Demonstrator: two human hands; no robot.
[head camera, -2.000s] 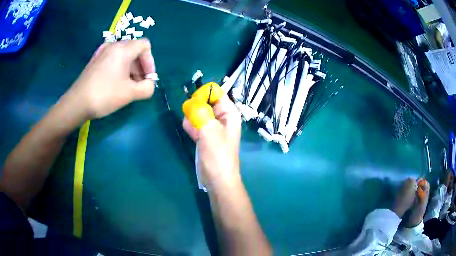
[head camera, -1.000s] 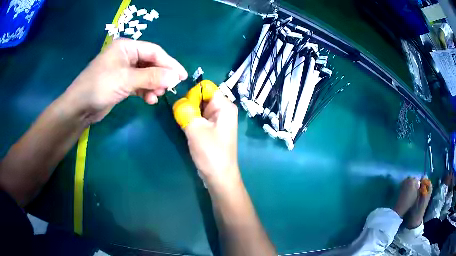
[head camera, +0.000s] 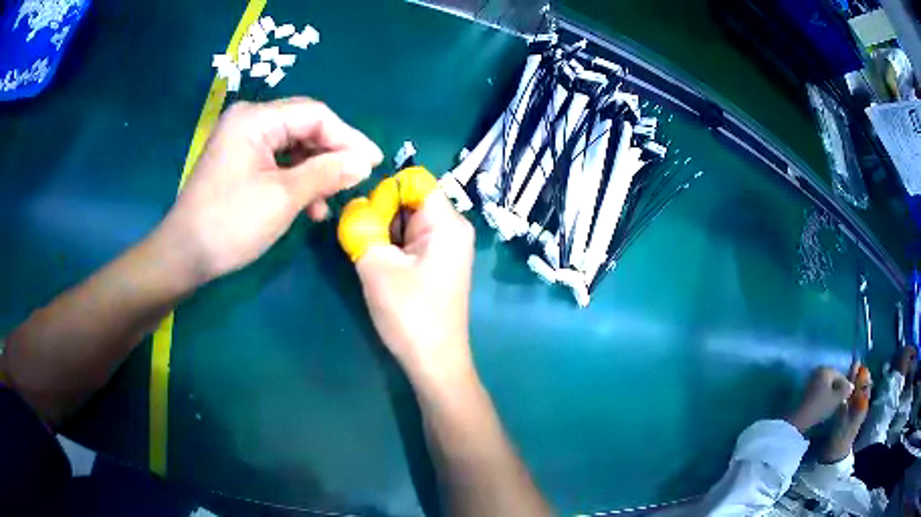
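My left hand (head camera: 265, 182) is left of centre, its thumb and forefinger pinched together; what they hold is too small or hidden to tell. My right hand (head camera: 414, 252) wears yellow-orange finger cots on thumb and forefinger and is closed on a wire harness, mostly hidden in the palm. A small white connector housing (head camera: 405, 153) of it sticks out above the forefinger. My fingertips are close together, a small gap between the hands. Loose white housings (head camera: 265, 58) lie in a small heap beside the yellow line.
A pile of wire harnesses (head camera: 576, 167) lies right of my right hand on the green worktop (head camera: 606, 404). A yellow line (head camera: 160, 404) runs at left. A blue bin (head camera: 38, 50) is upper left. A metal rail (head camera: 752, 141) borders the far side. A co-worker's hands (head camera: 833, 394) are lower right.
My left hand came from near the loose housings with a small white piece and moved right to my right hand. That piece no longer shows. My right hand shifted slightly left.
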